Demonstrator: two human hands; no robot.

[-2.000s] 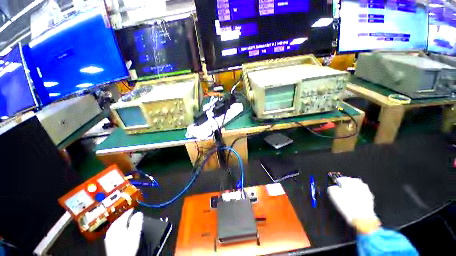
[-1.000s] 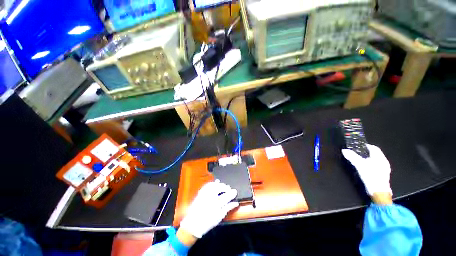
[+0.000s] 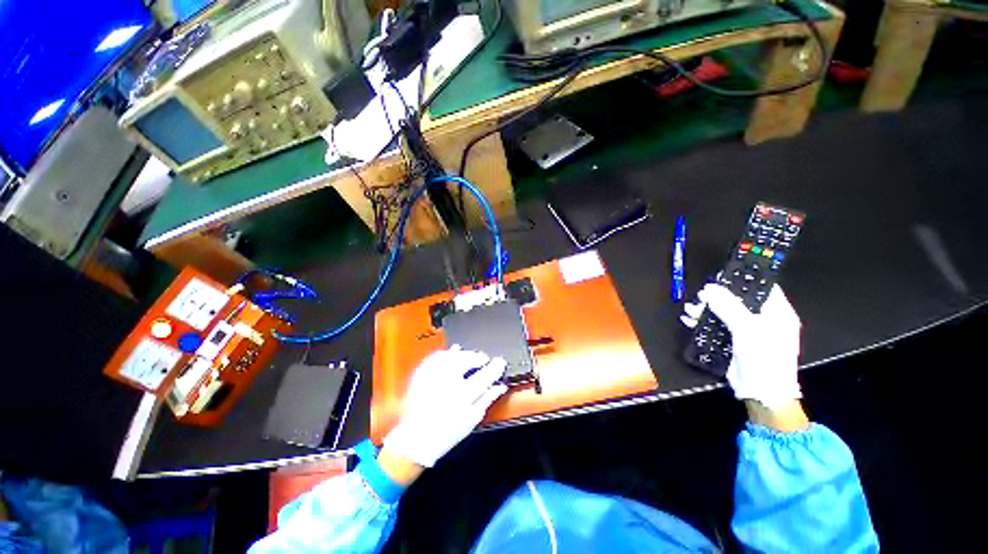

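A flat black set-top box [image 3: 490,333] sits on the orange board [image 3: 596,335], its back edge at the connector block [image 3: 482,294]. My left hand [image 3: 446,403], white-gloved, rests on the box's front left part with its fingers slightly bent. My right hand [image 3: 758,341], white-gloved, is on the lower half of the long black remote control [image 3: 756,254], thumb over its buttons. The remote lies at a slant right of the board. The palm side of both hands is hidden.
A second black box [image 3: 312,405] lies left of the board, beside the open orange test case [image 3: 195,338]. A blue cable [image 3: 392,271] loops between. A blue pen [image 3: 679,260] and another black box [image 3: 598,210] lie behind right. Oscilloscopes [image 3: 233,92] stand on the green shelf.
My left hand has moved from the left box onto the box on the board. My right hand has shifted left and covers more of the remote, which is turned clockwise. The view has tilted down.
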